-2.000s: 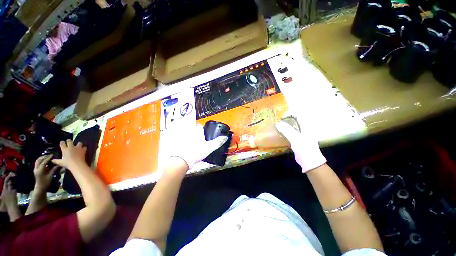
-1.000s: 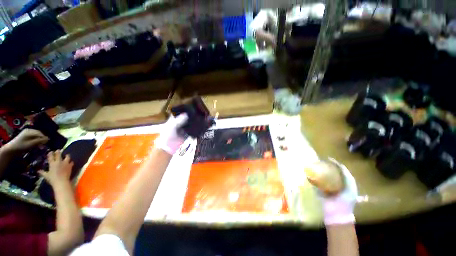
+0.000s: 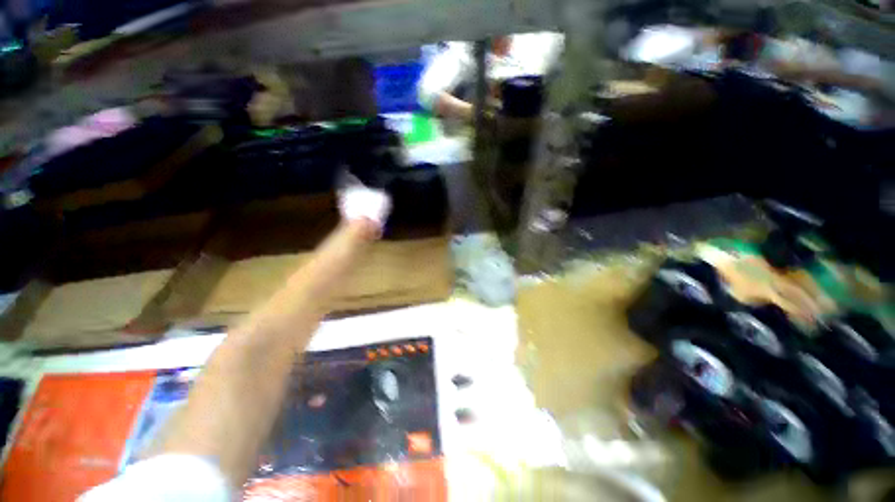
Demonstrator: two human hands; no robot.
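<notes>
My left hand (image 3: 363, 206), in a white glove, is stretched out over the cartons at the back. Dark parts (image 3: 373, 157) lie right behind its fingers, and blur hides whether it holds one. My right hand cannot be made out clearly. A pale, yellowish-white blur (image 3: 500, 477) at the bottom edge may be the glue bottle or glove, cut off by the picture's edge. A group of black speaker housings (image 3: 697, 368) with pale rings stands at the right.
Brown cartons (image 3: 329, 279) with black parts stand behind the printed mat (image 3: 343, 407). A clear plastic wad (image 3: 483, 270) lies by the shelf post (image 3: 559, 147). Brown cardboard (image 3: 579, 333) lies under the housings. A person's arm (image 3: 451, 103) shows beyond the shelf.
The view has tilted up and turned right. My left hand has moved from above the mat, where it held a black housing, to the back carton. My right hand has dropped mostly from sight.
</notes>
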